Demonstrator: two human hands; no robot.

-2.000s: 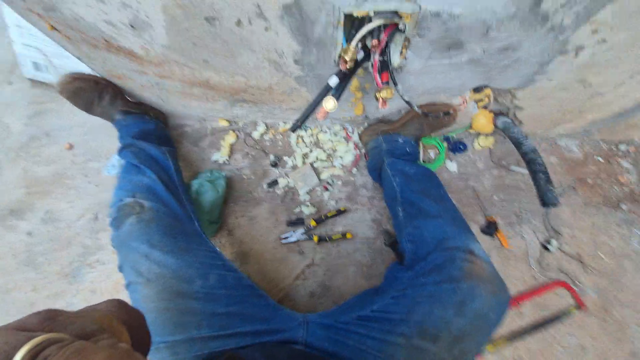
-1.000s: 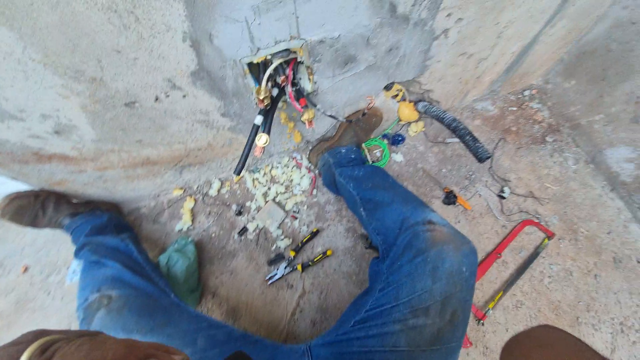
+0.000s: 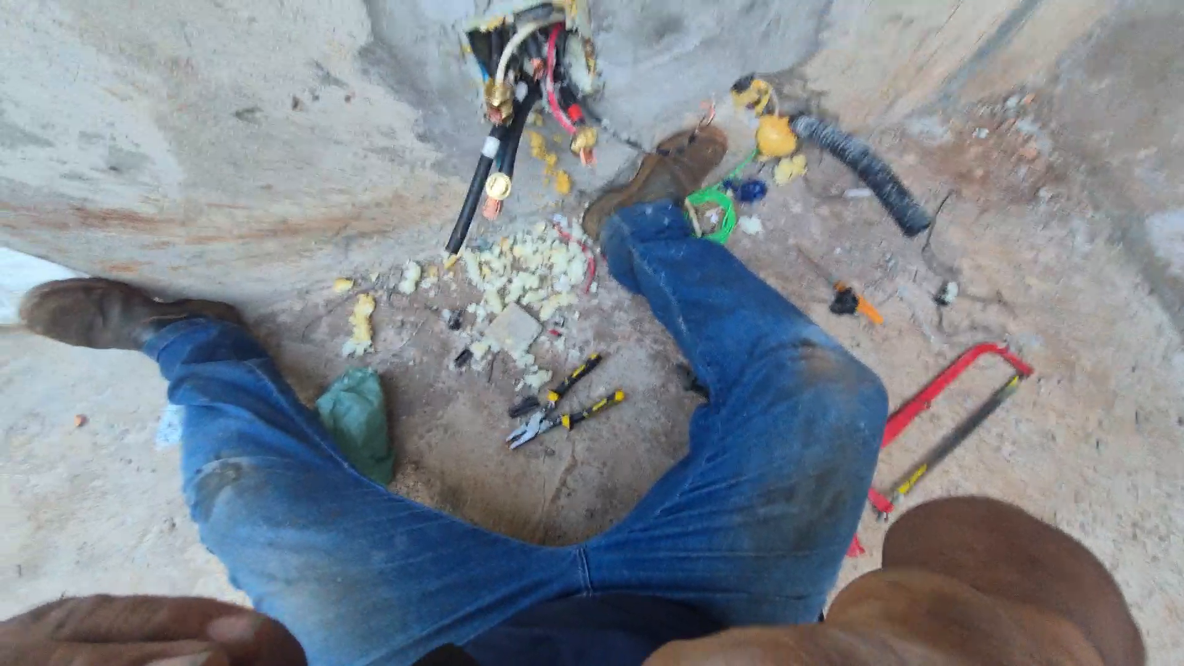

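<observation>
At the bottom left edge is my left hand [image 3: 153, 634], its fingers bent and largely cut off by the frame. My right hand [image 3: 953, 592] is large at the bottom right, close to the camera; whether it holds anything is hidden. Between my legs in blue jeans lie combination pliers [image 3: 564, 421] and a second yellow-and-black handled tool [image 3: 560, 384]. A red hacksaw [image 3: 934, 393] lies right of my knee. From a wall box [image 3: 532, 46] hang thick black cables [image 3: 481, 190] with copper ends and brass connectors [image 3: 499, 188].
Foam crumbs [image 3: 523, 268] litter the floor below the box. A green cloth or bag [image 3: 356, 421] touches my left leg. Near my right boot [image 3: 661, 176] lie green wire [image 3: 717, 222], a yellow foam lump [image 3: 775, 137], a dark corrugated conduit [image 3: 865, 176] and an orange-handled tool [image 3: 860, 303].
My right hand has come into view at the bottom right and now shows larger. The view has swung from two seconds ago, bringing the whole hacksaw in.
</observation>
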